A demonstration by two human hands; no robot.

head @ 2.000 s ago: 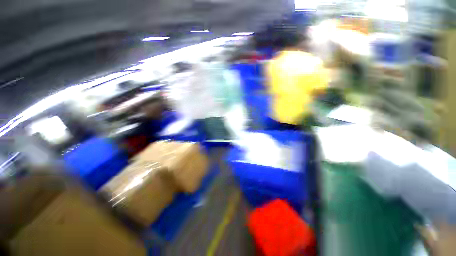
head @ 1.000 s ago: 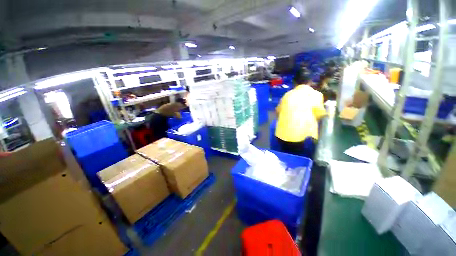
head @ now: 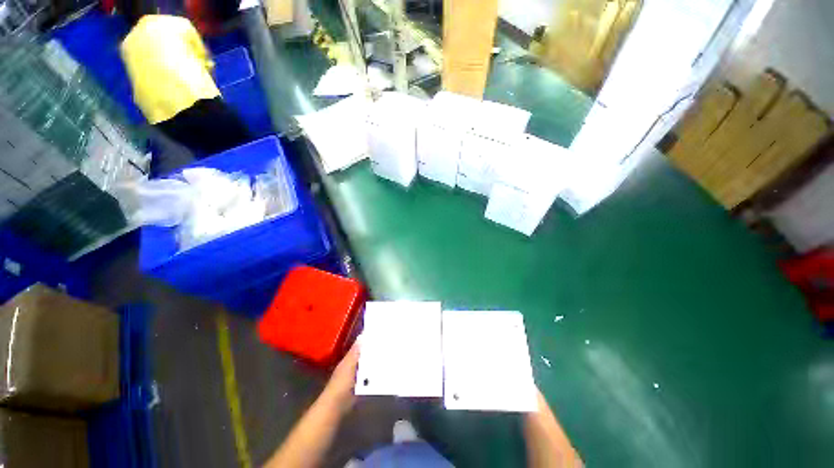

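Two white product boxes sit side by side low in the centre, the left box point(head: 399, 349) and the right box point(head: 489, 361), each with a small dark mark near its lower left corner. My left hand point(head: 347, 370) grips the outer side of the left box. My right hand point(head: 541, 416) grips the outer side of the right box. The boxes are pressed together between my hands, at the near edge of the green bench point(head: 439, 256). My fingers are mostly hidden by the boxes.
More white boxes point(head: 439, 146) stand on the bench ahead, with a tall white stack point(head: 640, 101) to the right. A red stool point(head: 313, 313), a blue tote point(head: 229, 242) with clear plastic and brown cartons point(head: 59, 347) are left. A person in yellow point(head: 169, 69) stands beyond. Brown cardboard point(head: 750, 137) is right.
The view has swung right and down onto the bench. My hands and the two held boxes now show; a second ago no hands were in view.
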